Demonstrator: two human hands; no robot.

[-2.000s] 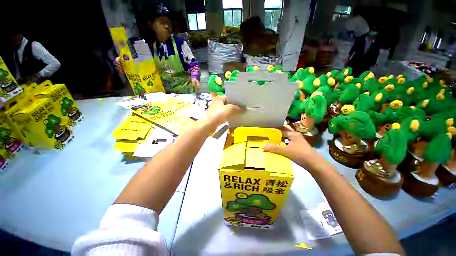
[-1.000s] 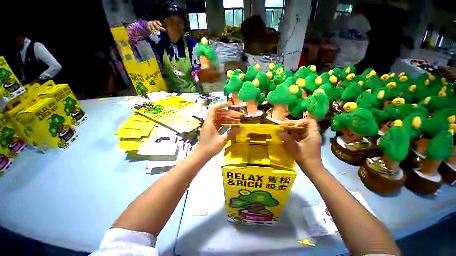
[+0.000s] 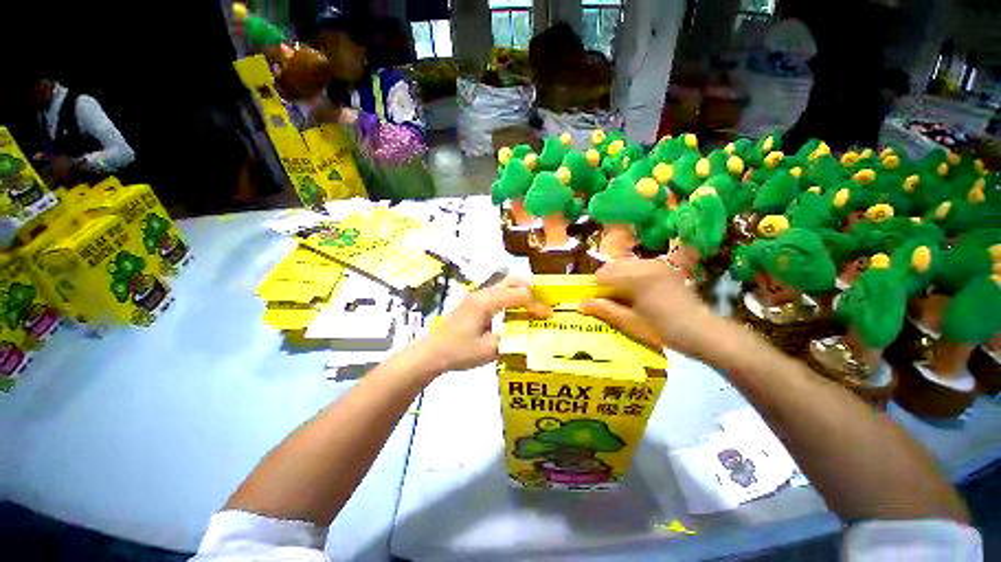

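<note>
A yellow gift box (image 3: 580, 434) stands upright on the table in front of me, its "RELAX & RICH" face and tree picture towards me. Its top panel lies folded over the top, with the yellow handle strip (image 3: 563, 290) standing at the back. My left hand (image 3: 483, 324) holds the handle's left end with its fingertips. My right hand (image 3: 648, 307) grips the handle's right end, fingers on the top panel. The box's contents are hidden.
Flat box blanks (image 3: 357, 247) lie mid-table to the left. Finished boxes (image 3: 104, 258) stand at far left. Plush tree toys (image 3: 790, 258) crowd the right. Printed slips (image 3: 730, 467) lie near the right front edge. A person (image 3: 384, 110) across the table holds a toy above an open box.
The raised panel, white-grey inside, has been folded down over the box top. Both hands have come closer together at the handle. The person opposite has moved a toy left, over a box.
</note>
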